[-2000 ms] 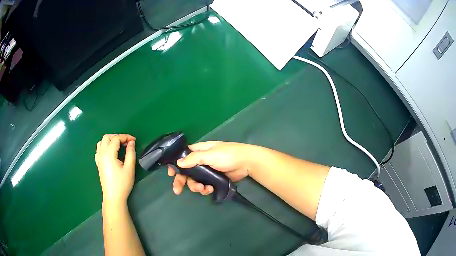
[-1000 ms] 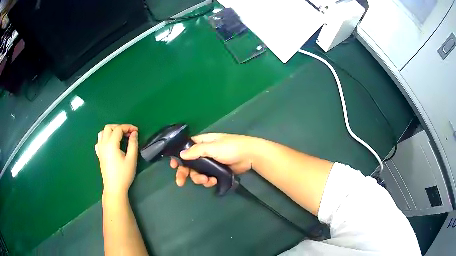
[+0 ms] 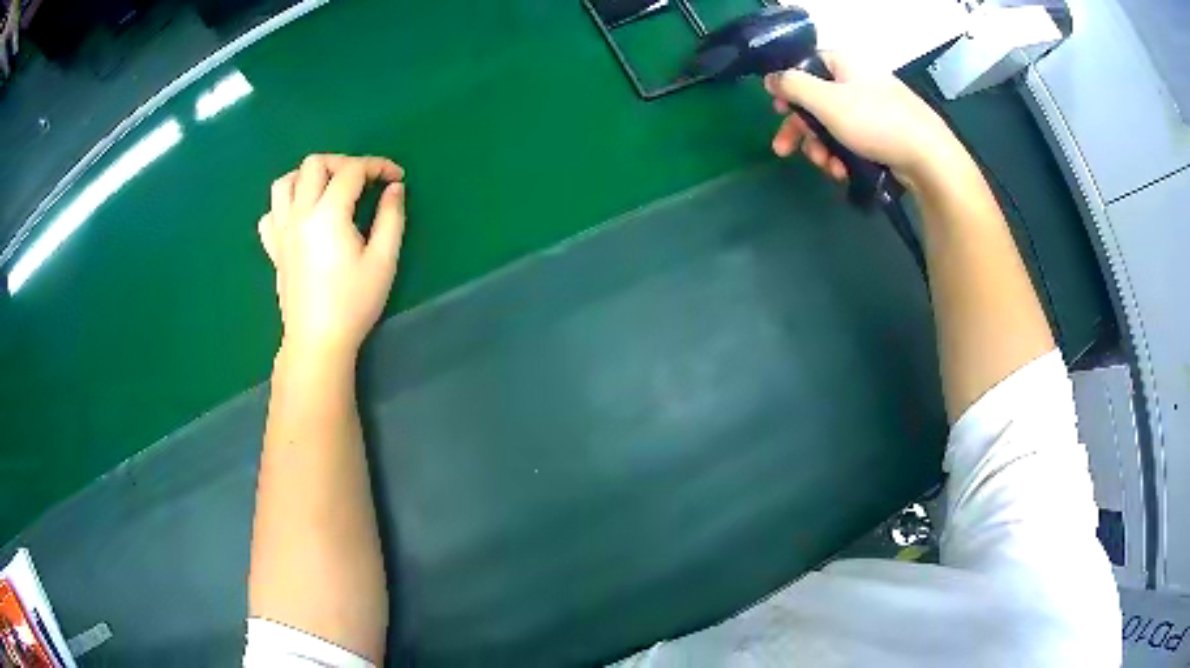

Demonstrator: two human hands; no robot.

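My right hand [image 3: 868, 118] is closed around the grip of the black barcode scanner [image 3: 763, 42] at the upper right. The scanner's head is over the right end of a thin dark phone mid-frame [image 3: 634, 76], which lies on the green conveyor belt [image 3: 496, 144] and is cut off by the top edge. My left hand [image 3: 333, 242] rests over the belt at the left, fingers curled, with a gap between thumb and fingers. I see nothing in it.
The dull dark green bench mat [image 3: 626, 392] lies nearest me. At the upper right are a white paper sheet [image 3: 900, 29] and a white box-shaped device [image 3: 998, 52]. White cabinets [image 3: 1148, 261] stand at the right. An orange and white item [image 3: 26, 620] is at the lower left.
My right hand has moved the scanner up and right, away from my left hand, to the mid-frame. The view has shifted, and the mid-frame sits farther along the belt, nearer the scanner.
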